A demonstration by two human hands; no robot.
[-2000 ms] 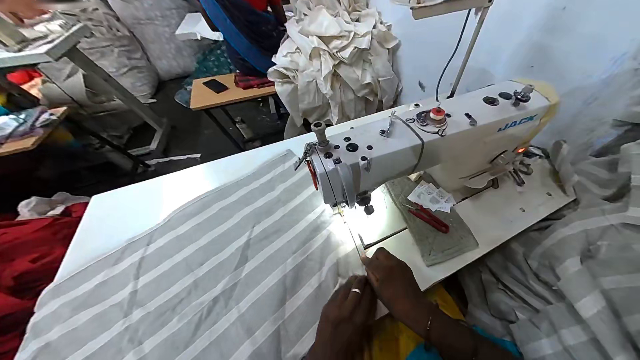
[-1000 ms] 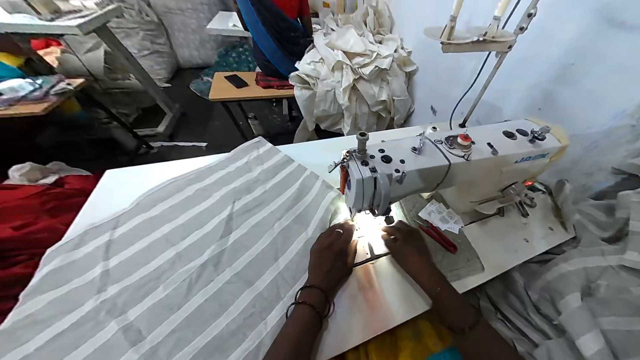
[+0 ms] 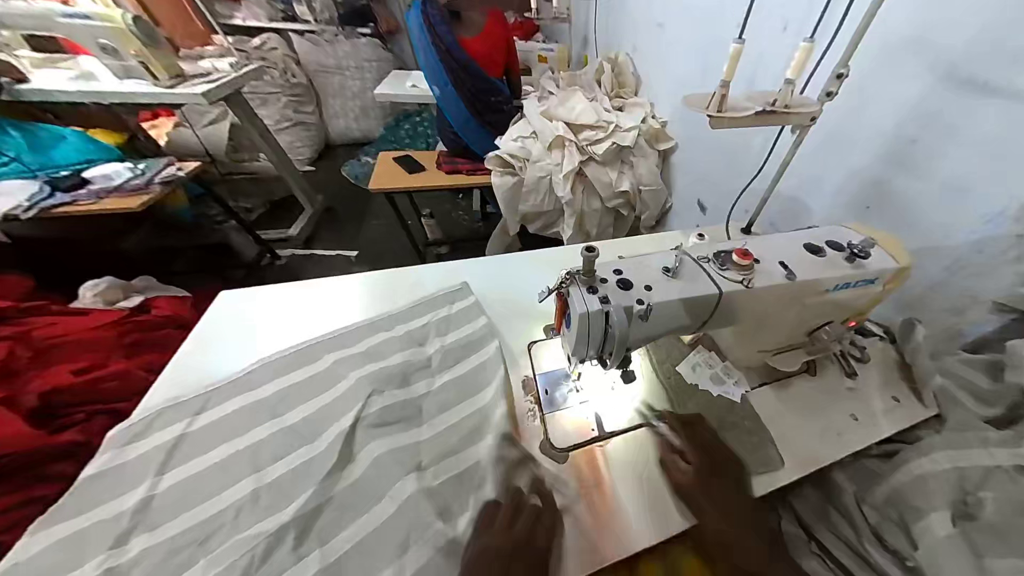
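Note:
Grey-and-white striped fabric (image 3: 344,432) lies over the left part of the white sewing table. At its right edge is my left hand (image 3: 516,524), blurred, with the fingers closed on the cloth. My right hand (image 3: 708,480) is right of the lit needle area, its fingers round a small blurred metal tool whose tip points toward the needle plate (image 3: 564,408). The Jack sewing machine (image 3: 720,288) stands over the plate, its lamp glaring on it. Small printed paper pieces (image 3: 712,373) lie on a grey pad (image 3: 748,436) beyond my right hand.
A thread stand (image 3: 764,112) rises behind the machine. Red cloth (image 3: 72,368) is heaped at the left, more striped cloth (image 3: 944,488) at the right. Beyond the table are a cream fabric pile (image 3: 584,152), a small wooden table (image 3: 428,176) with a phone (image 3: 409,164), and a person (image 3: 472,72).
My hands have moved apart from beside the needle. The fabric's right edge has come away to the left of the needle plate. The red-handled snips seen earlier beside the papers no longer show there.

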